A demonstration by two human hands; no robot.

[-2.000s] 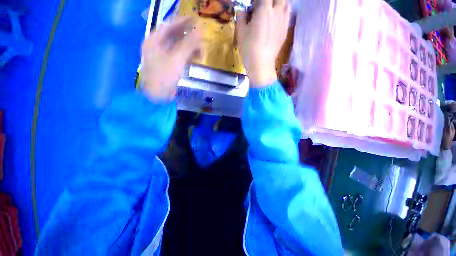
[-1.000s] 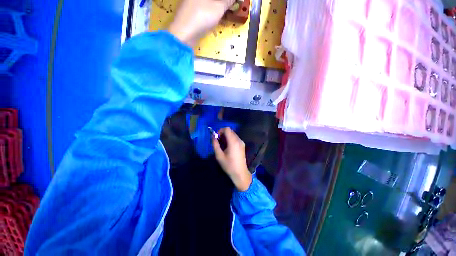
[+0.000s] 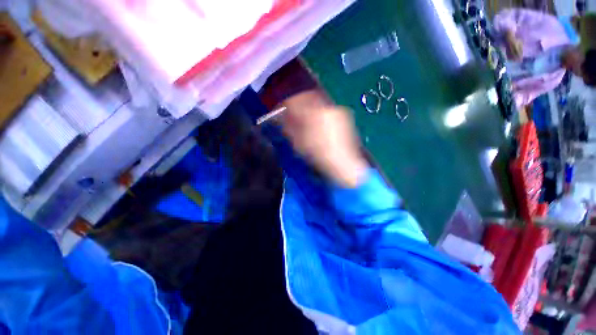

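My right hand (image 3: 321, 139) is blurred, at the near edge of the green bench. Its fingertips hold a thin pale piece (image 3: 271, 116), likely a metal ring seen edge-on. My left hand is out of the picture; only blue sleeve shows at lower left. Three loose metal rings (image 3: 371, 101) lie on the green bench, apart from my hand. The gold plate (image 3: 23, 69) of the white press (image 3: 88, 176) is cut off at upper left.
A stack of pink-white trays (image 3: 215, 42) overhangs between press and bench. A clear strip (image 3: 370, 52) lies on the green bench (image 3: 425, 163). Red crates (image 3: 519, 255) stand at right. A person in pink (image 3: 536, 49) is at upper right.
The view has swung right towards the bench. My right hand has moved from my lap to the bench edge with the small piece. My left hand has left the picture.
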